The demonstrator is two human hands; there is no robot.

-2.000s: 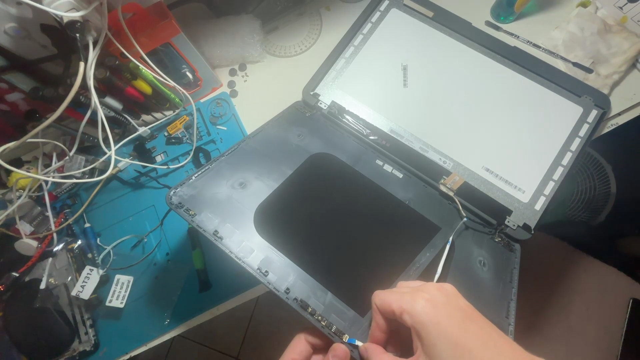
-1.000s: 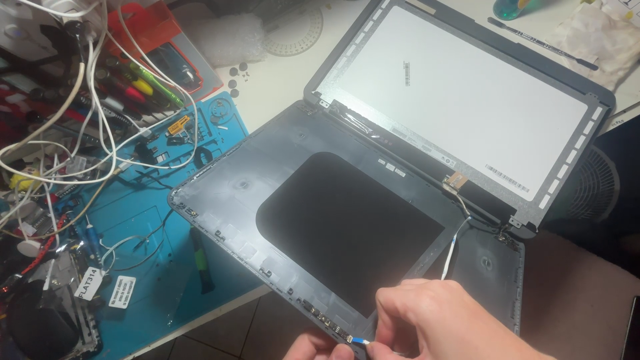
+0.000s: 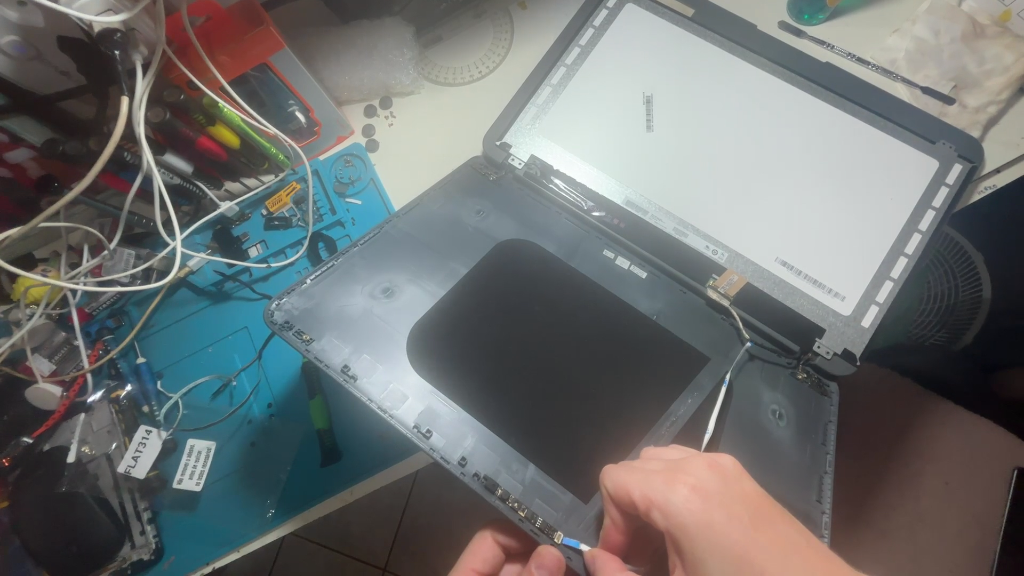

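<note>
A laptop's dark plastic lid cover (image 3: pixel 496 320) lies tilted across the work area, with a black sheet (image 3: pixel 552 360) on its inner face. Joined to it at the hinges is the frame holding a display panel (image 3: pixel 720 136), its white back showing. Along the cover's near edge runs a small camera circuit board (image 3: pixel 524 510). My right hand (image 3: pixel 704 512) pinches the blue-tabbed end (image 3: pixel 574 543) of a thin white cable (image 3: pixel 716 408) at that board. My left hand (image 3: pixel 508 554) grips the cover's edge beside the connector, with its thumb near the board's end. The right fingertips are partly hidden.
A blue silicone mat (image 3: pixel 240 344) lies at left under a green-handled screwdriver (image 3: pixel 322 420), tangled white cables (image 3: pixel 152 160) and loose parts. An orange tool case (image 3: pixel 232 48) stands behind. A metal spudger (image 3: pixel 868 62) lies at the back right, near a crumpled cloth (image 3: pixel 944 60).
The right hand has moved slightly at the cable's end since the earlier frames. Both hands stay at the near edge of the cover.
</note>
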